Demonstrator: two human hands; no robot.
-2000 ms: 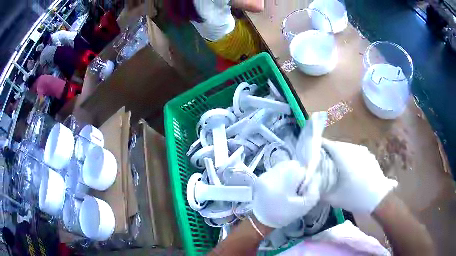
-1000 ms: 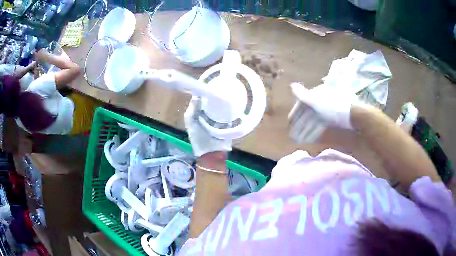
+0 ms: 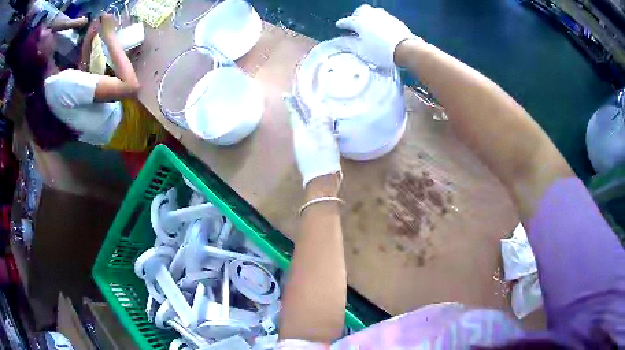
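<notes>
A clear-and-white housing (image 3: 373, 130) stands on the cardboard-covered bench, its clear rim towards the back left. A white disc with small marks (image 3: 340, 78) shows within the clear rim. My left hand (image 3: 316, 147), in a white glove, holds the near left side of the housing. My right hand (image 3: 377, 34), also gloved, holds the far rim. The undersides of both hands' fingers are partly hidden. White inner supports (image 3: 164, 290) with discs and flat stems lie heaped in the green crate (image 3: 236, 219) at the lower left.
Two more clear-and-white housings (image 3: 226, 106) stand on the bench (image 3: 308, 239) to the left. A crumpled white cloth (image 3: 522, 263) lies at the right. Another person (image 3: 82, 102) works at the far left. The dark green conveyor (image 3: 514, 61) runs behind, with a white object at its right.
The white inner support is no longer held up in my left hand; a disc now shows in the housing. Both hands have moved onto the housing, and the view has turned.
</notes>
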